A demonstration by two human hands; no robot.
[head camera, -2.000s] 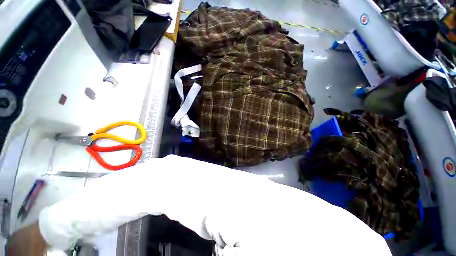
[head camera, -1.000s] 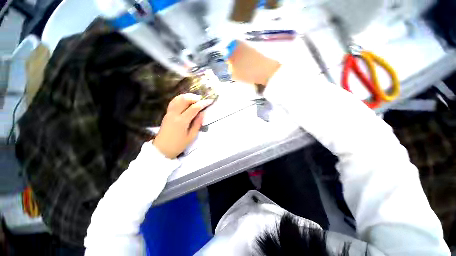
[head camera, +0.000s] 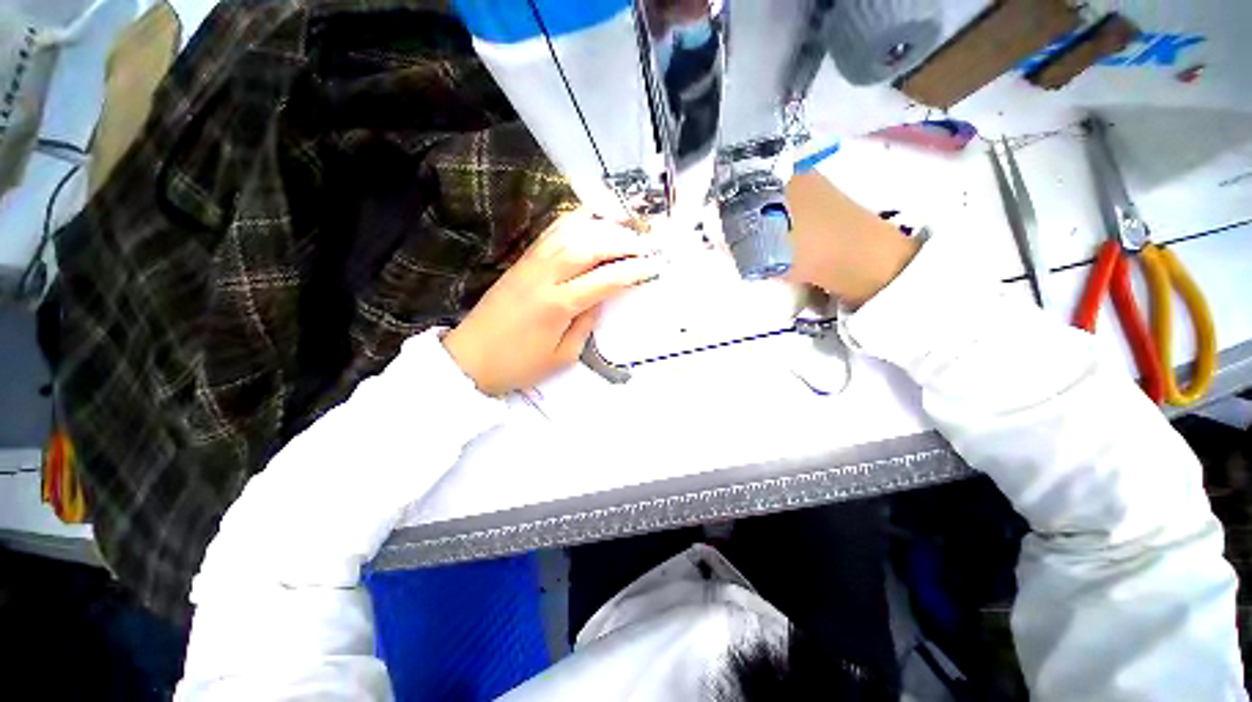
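Note:
A dark plaid garment piece (head camera: pixel 261 261) lies in a large heap left of the needle, its edge reaching the sewing machine's presser foot. The white machine head (head camera: pixel 549 82) stands above it. My left hand (head camera: pixel 556 299) lies with fingertips beside the presser foot, at the garment's edge; whether it pinches the cloth is hard to tell. My right hand (head camera: pixel 840 236) is behind the grey-blue round knob (head camera: pixel 757 236), right of the needle; its fingers are hidden there.
Tweezers (head camera: pixel 1017 217) and shears with red and yellow handles (head camera: pixel 1138 274) lie on the right. A small dark curved piece (head camera: pixel 603 359) lies on the bed. The ruler-marked edge (head camera: pixel 673 502) runs in front. A blue crate (head camera: pixel 460 624) is below.
The view has swung from the right end and the floor piles to the needle area. Since the last earlier frame, both hands remain near the needle and the picture has become sharper.

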